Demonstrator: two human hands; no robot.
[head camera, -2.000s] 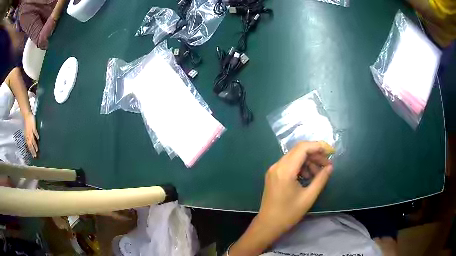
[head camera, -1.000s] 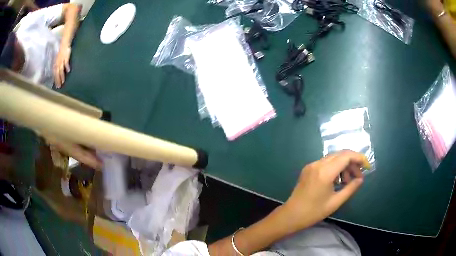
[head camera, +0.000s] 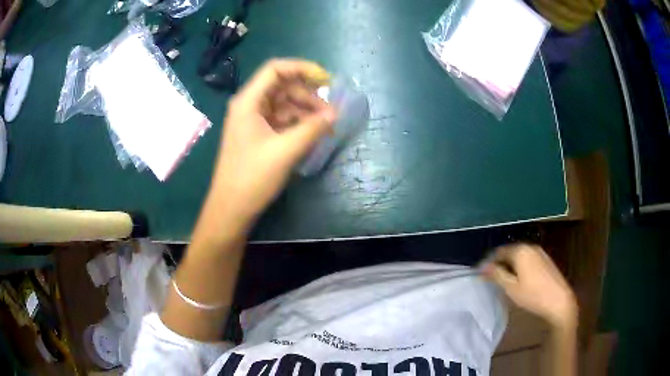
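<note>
My left hand (head camera: 272, 125), with a yellow covering on its index fingertip, pinches a small clear zip-lock bag (head camera: 344, 121) above the table. The bag is blurred, so its contents cannot be made out. My right hand (head camera: 532, 283) is low at the right, off the table, its fingertips closed on the edge of my white shirt (head camera: 441, 294). Black USB cables (head camera: 219, 55) lie on the table beyond my left hand. A stack of empty zip-lock bags (head camera: 143, 99) lies at the left.
A second bag stack (head camera: 488, 48) lies at the upper right of the green table (head camera: 441, 169). Crumpled clear bags (head camera: 165, 6) are at the top. A white disc (head camera: 20, 87) is at the left edge. A cream padded bar (head camera: 66, 222) juts in at the lower left. A yellow sleeve shows at the top right.
The view has swung right. My left hand has lifted the small bag off the table. My right hand has come into view. A packed cable bag has left the view at the top.
</note>
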